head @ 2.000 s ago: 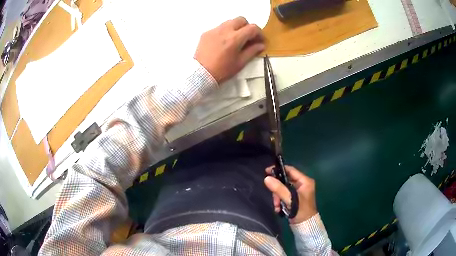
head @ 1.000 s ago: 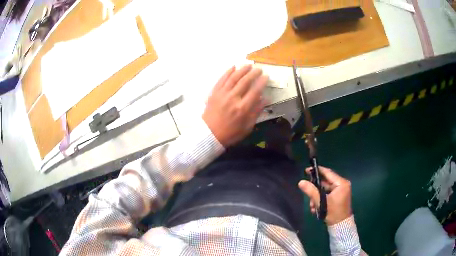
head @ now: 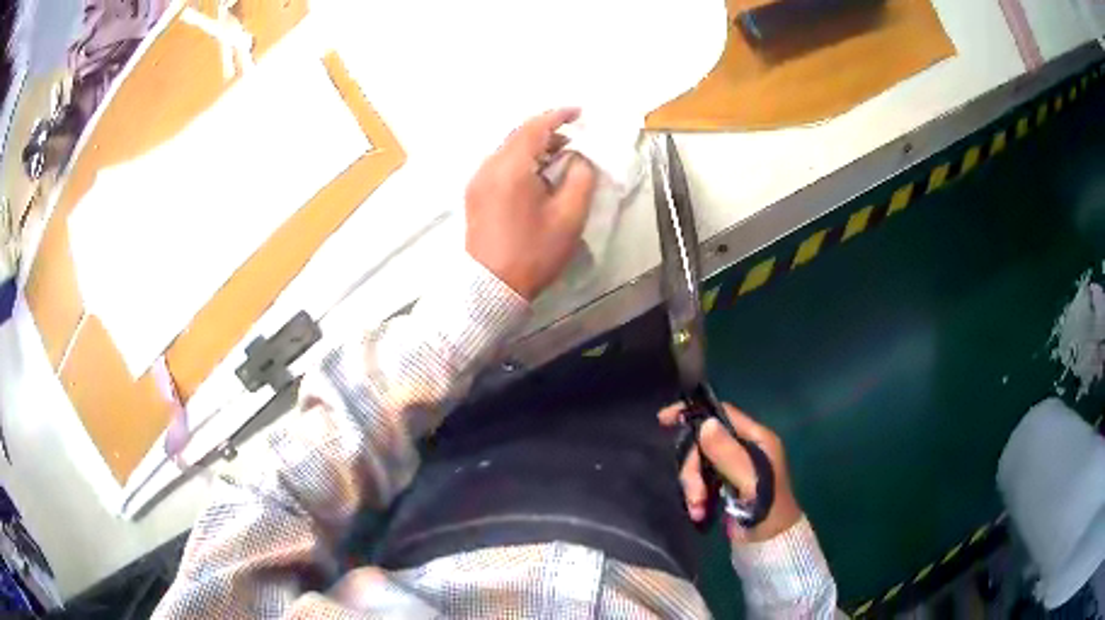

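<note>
My right hand (head: 742, 470) holds the black looped handles of the tailor's shears (head: 681, 279). The long dark blades point away from me over the table edge, tips just below the corner of a tan-brown card pattern (head: 824, 85). The blades look slightly apart. My left hand (head: 527, 200) is left of the blades, thumb and forefinger on a bunched bit of white cloth (head: 616, 194). Overexposed white cloth lies beyond it and meets the pattern's curved edge. A black bar weight (head: 809, 17) lies on the pattern, cut off by the top edge.
White cut panels (head: 224, 206) lie on brown card (head: 103, 406) at the left. A dark clamp-like piece (head: 279, 351) sits on white sheets near my left sleeve. Mauve scraps are at the far left. A pinkish strip crosses the table at upper right. White scraps and a pale bin (head: 1057, 497) are beyond the metal-trimmed edge (head: 806, 227).
My left hand has lifted from lying flat and now pinches cloth nearer the pattern corner. The shears have shifted left in view, and their blades show wider.
</note>
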